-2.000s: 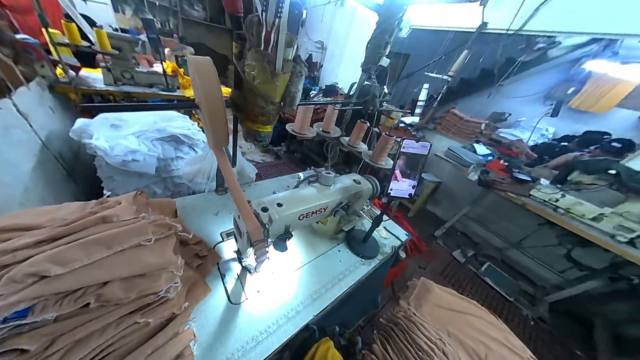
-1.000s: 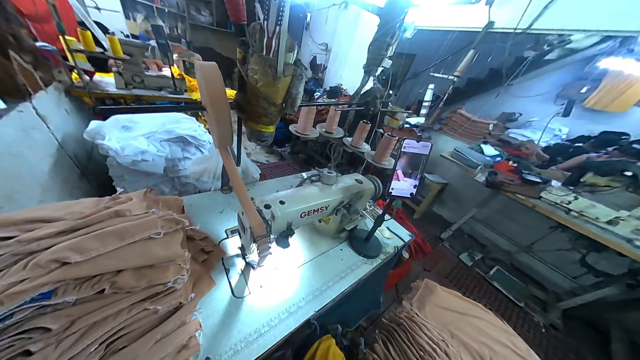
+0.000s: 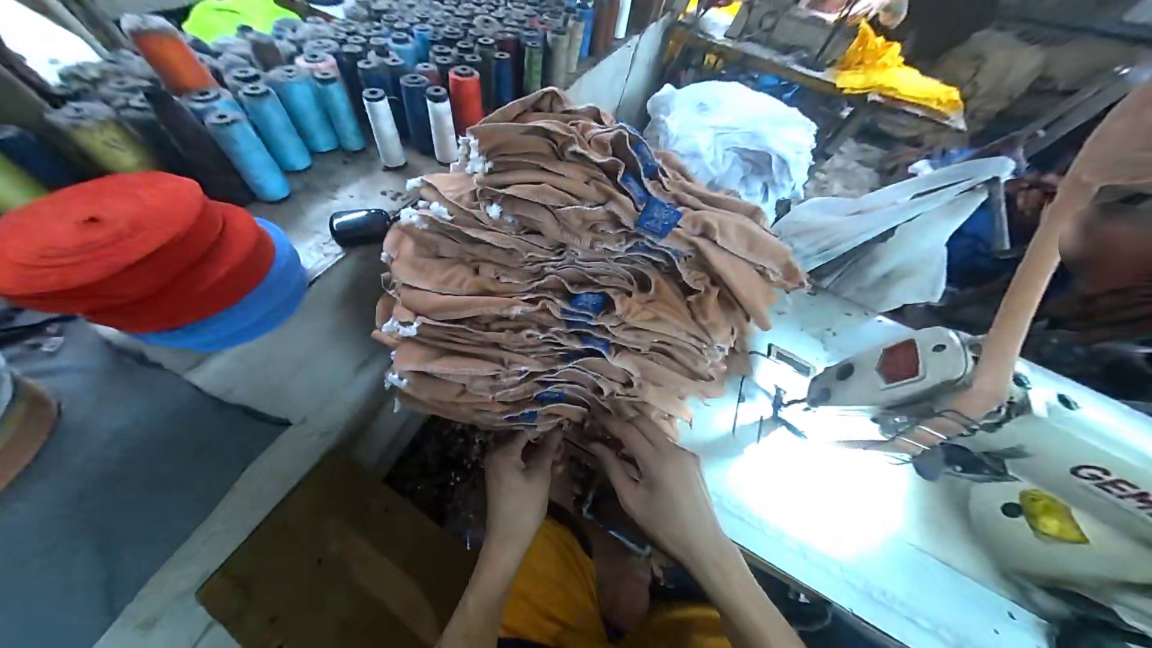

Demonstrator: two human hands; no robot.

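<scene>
A tall pile of tan fabric pieces (image 3: 558, 297) with blue labels and white thread tufts lies in front of me, left of the sewing machine. My left hand (image 3: 522, 472) grips the pile's near edge between thumb and fingers. Beside it my right hand (image 3: 652, 481) touches the same near edge, its fingers bent over the cloth; whether it grips is hard to tell. The white Gemsy sewing machine (image 3: 1062, 450) stands at the right with its lamp lit. A tan fabric strip (image 3: 1035, 270) runs down to the front of the machine.
Red and blue elastic rolls (image 3: 135, 261) are stacked at the left. Many thread spools (image 3: 288, 117) stand behind, and a dark spool (image 3: 358, 227) lies by the pile. White plastic bags (image 3: 733, 144) sit beyond the pile. A grey cloth (image 3: 135, 486) covers the left side.
The view has swung far to the left, onto the fabric pile and the spools. Both my hands are now in view at the pile's near edge; neither showed earlier.
</scene>
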